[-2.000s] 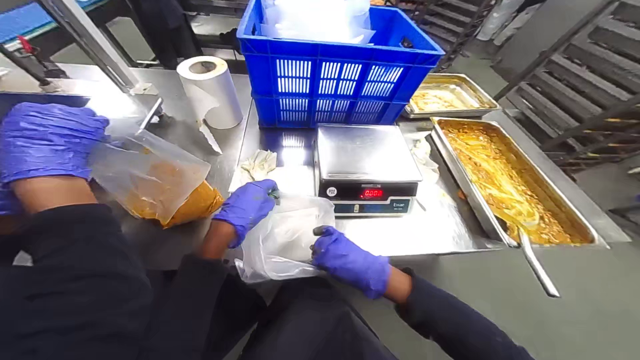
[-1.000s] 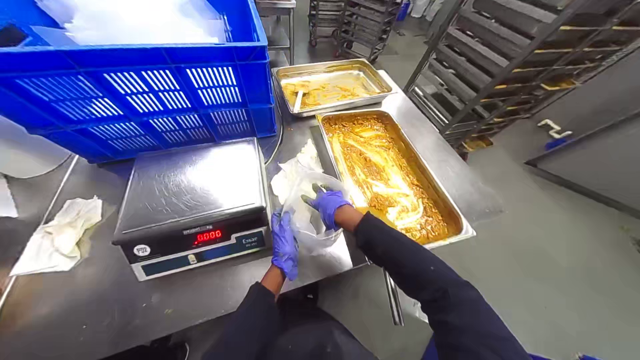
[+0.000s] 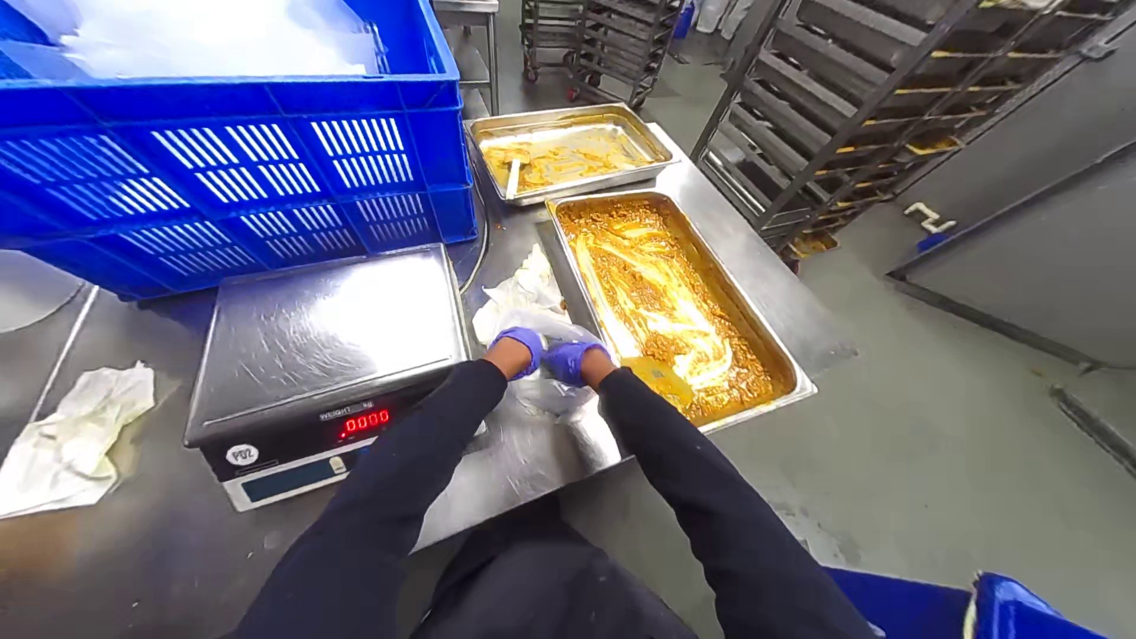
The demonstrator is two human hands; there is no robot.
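Note:
My left hand (image 3: pixel 522 349), in a purple glove, is on a clear plastic bag (image 3: pixel 552 390) at the table's front edge. Close against it, my right hand (image 3: pixel 572 359), gloved alike, also holds the bag; the fingers of both are mostly hidden. Just right of them lies a deep steel tray (image 3: pixel 756 342) of brown and yellow saucy food, with a flat yellowish implement (image 3: pixel 657 380) at its near end. To the left stands a bench scale (image 3: pixel 328 328) with a bare platform and a lit red display. A crumpled white cloth (image 3: pixel 524 288) lies behind my hands.
A blue plastic crate (image 3: pixel 266 191) holding clear bags stands behind the scale. A second steel tray (image 3: pixel 577 188) with food residue and a white-handled utensil is at the back. Another cloth (image 3: pixel 84 435) lies at left. Rack trolleys (image 3: pixel 825 98) stand beyond the table; a blue container (image 3: pixel 914 603) is at lower right.
The view has swung right since two seconds ago, and the other person's gloved hands and filled bag are out of it. My hands have come close together on the bag, beside the food tray.

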